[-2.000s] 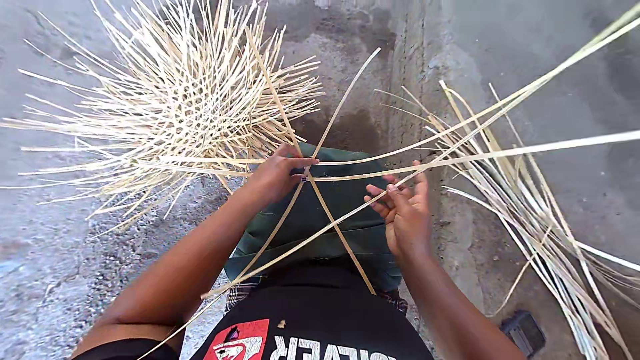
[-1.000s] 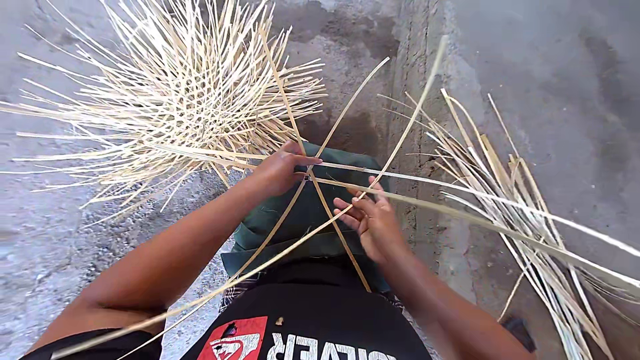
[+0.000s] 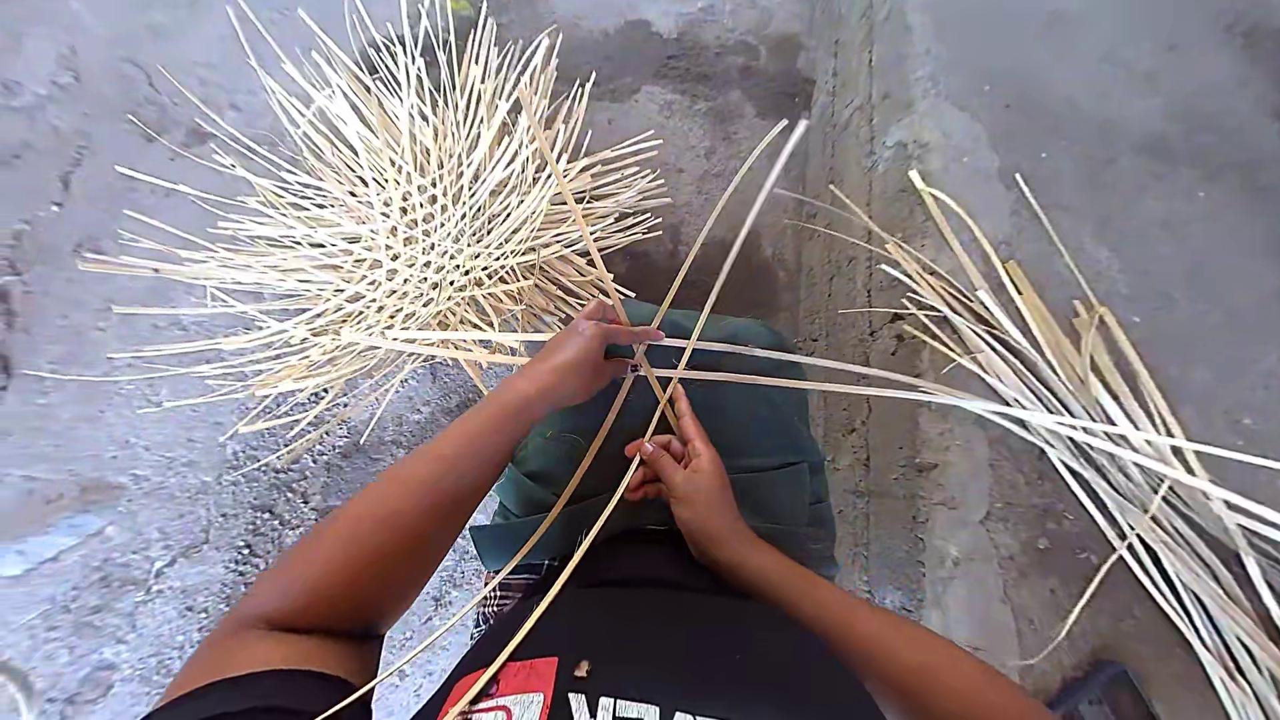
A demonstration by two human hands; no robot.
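Several pale split-cane or bamboo strips cross above a dark green cloth (image 3: 760,440) on my lap. My left hand (image 3: 590,355) pinches the strips where they cross, fingers over and under them. Two long strips (image 3: 850,388) run sideways through that crossing, and another strip (image 3: 560,175) slants up to the left. A curved strip (image 3: 590,455) passes up through the crossing. My right hand (image 3: 685,470) holds a further strip (image 3: 735,250) between thumb and fingers, its index finger reaching up beside the crossing; this strip lies across the two sideways ones, right of the curved strip.
An openwork woven mat of strips (image 3: 420,220) with loose ends all round lies on the concrete floor at upper left. A bundle of loose strips (image 3: 1130,450) lies at the right. A dark object (image 3: 1105,690) sits at the bottom right edge.
The strip in my right hand has swung from slanting far right to a steep slant beside the curved strip. My right hand has moved in, lower and closer to the crossing. My left hand keeps its grip there.
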